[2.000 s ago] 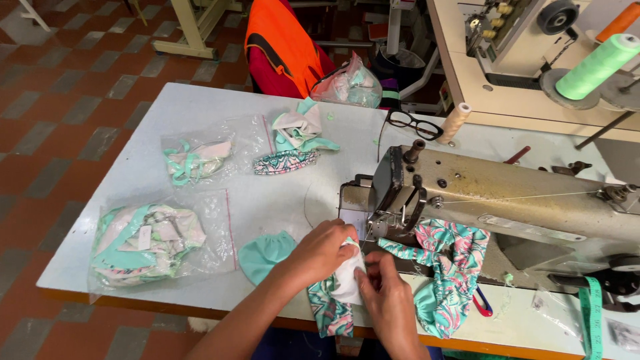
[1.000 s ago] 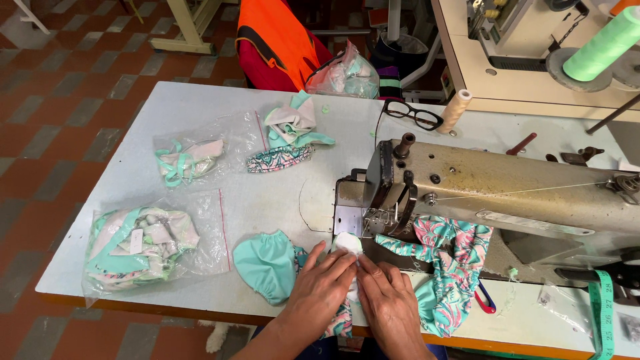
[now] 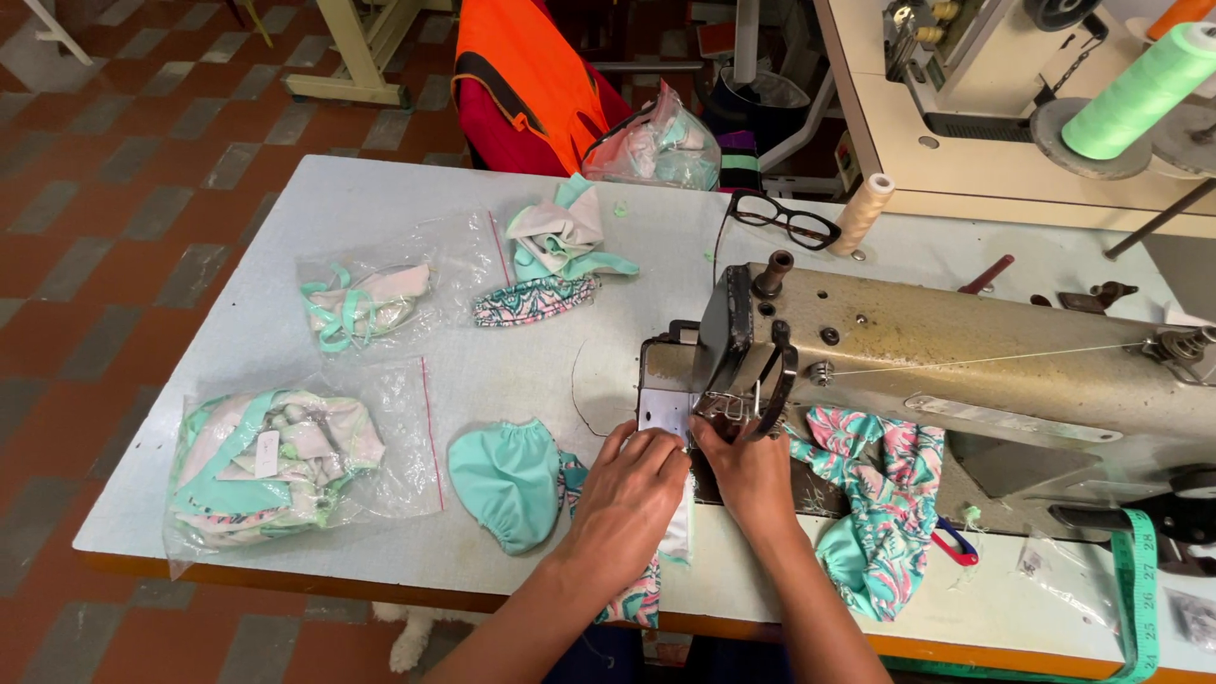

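Observation:
My left hand [image 3: 632, 494] rests on a garment piece with a white lining [image 3: 677, 527] in front of the sewing machine [image 3: 912, 361], its fingers bent over the cloth. Close to the needle and presser foot, my right hand [image 3: 746, 470] pinches at the cloth edge by the metal needle plate [image 3: 665, 410]; its fingertips are partly hidden. A turquoise gathered cloth piece [image 3: 505, 484] lies left of my left hand, joined or next to patterned fabric. Right of my right hand, a pink and turquoise patterned garment [image 3: 883, 503] lies against the machine bed.
Plastic bags of fabric pieces [image 3: 275, 465] [image 3: 370, 304] lie at the left. Behind are loose cloth pieces [image 3: 560, 237], black-framed glasses [image 3: 784, 220] and a thread cone [image 3: 863, 214]. A small red and blue thread snipper [image 3: 955, 543] and a green measuring tape [image 3: 1135, 589] are at the right.
Both hands have moved forward to the machine's needle area. The white-lined cloth, earlier held up near the table edge, now lies lower between the hands.

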